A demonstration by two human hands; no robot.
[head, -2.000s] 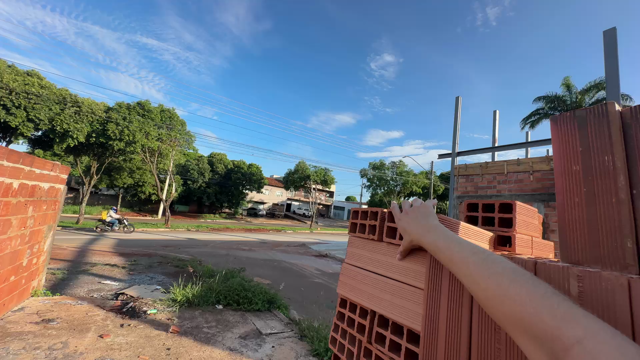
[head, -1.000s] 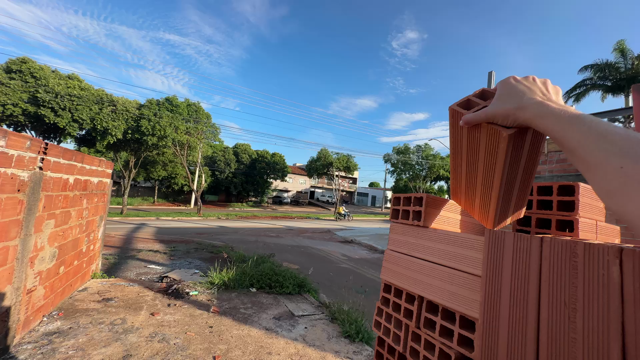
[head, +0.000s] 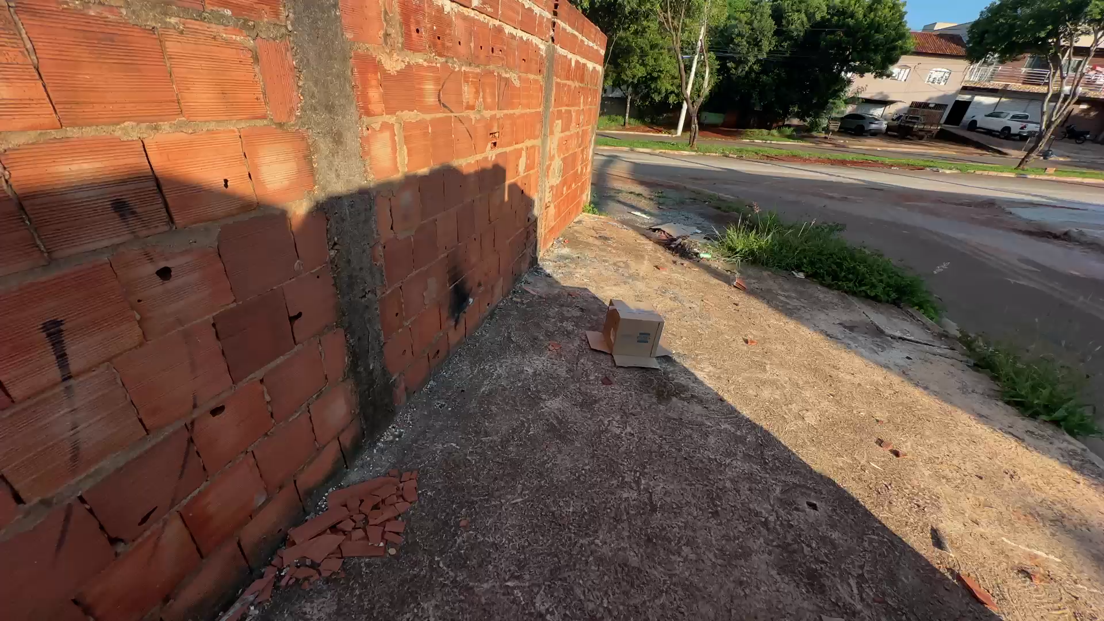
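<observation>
Neither of my hands shows in the head view now, so what they hold or touch cannot be seen. A wall of red hollow clay bricks [head: 241, 259] with a grey concrete column [head: 336, 172] runs along the left. At its foot lies a heap of broken brick pieces [head: 354, 526]. An open cardboard box [head: 636, 335] rests on the rough ground farther along, its flaps spread out. The stack of hollow bricks is out of view.
Rough concrete ground [head: 552, 483] stretches ahead, partly in shadow. Grass tufts [head: 828, 259] and debris [head: 681, 241] edge it on the right. Beyond run a street [head: 862, 194], trees and parked vehicles [head: 1005, 123]. Small brick fragments [head: 979, 591] lie at lower right.
A hand reached to the brick stack, then held a hollow brick up above it. Hand, brick and stack are now out of view. The view has swung far left and down.
</observation>
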